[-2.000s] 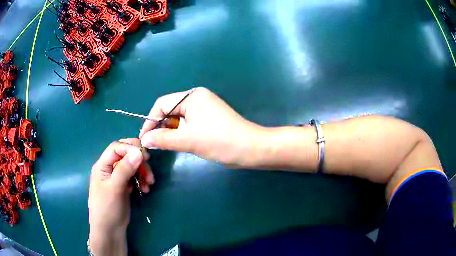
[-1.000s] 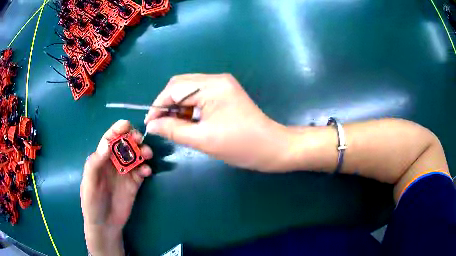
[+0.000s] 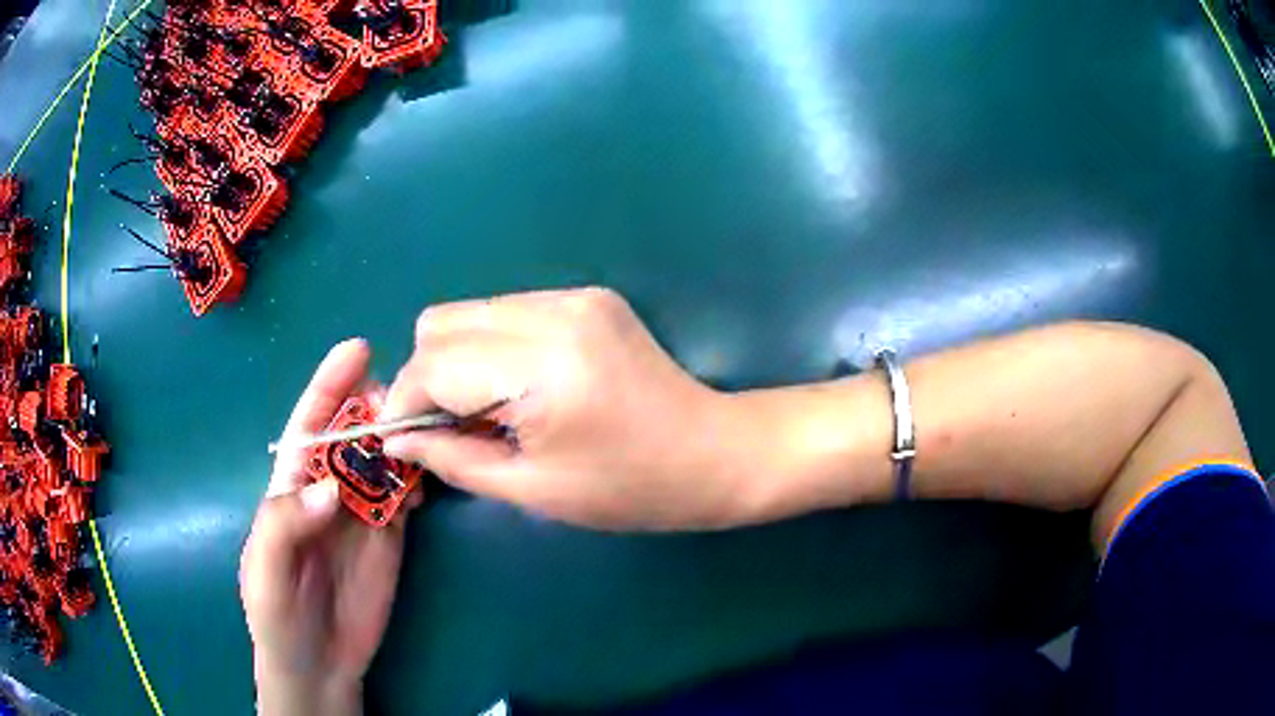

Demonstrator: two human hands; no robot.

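Observation:
My left hand (image 3: 329,560) holds an orange-red square housing (image 3: 375,492) in its fingers, its face with the dark recess and black ring line turned up. My right hand (image 3: 545,406) is over the housing, its thumb and fingertips at the recess. It also holds a small screwdriver (image 3: 336,435), whose silver shaft points left across the housing and my left fingers. The screwdriver's handle is mostly hidden in the right hand. A short dark wire shows by the right fingers. What the right fingertips pinch in the recess is hidden.
Wired housings (image 3: 210,269) with black wires stand in rows at the upper left of the dark-green mat (image 3: 727,588). A looser heap of orange-red housings (image 3: 63,455) lies at the far left, beyond a yellow line. A small white label (image 3: 494,709) shows at the near edge.
The housing was hidden in my left fingers, then turned face up. My right hand has moved down and left from beside it onto its recess, with the screwdriver still held.

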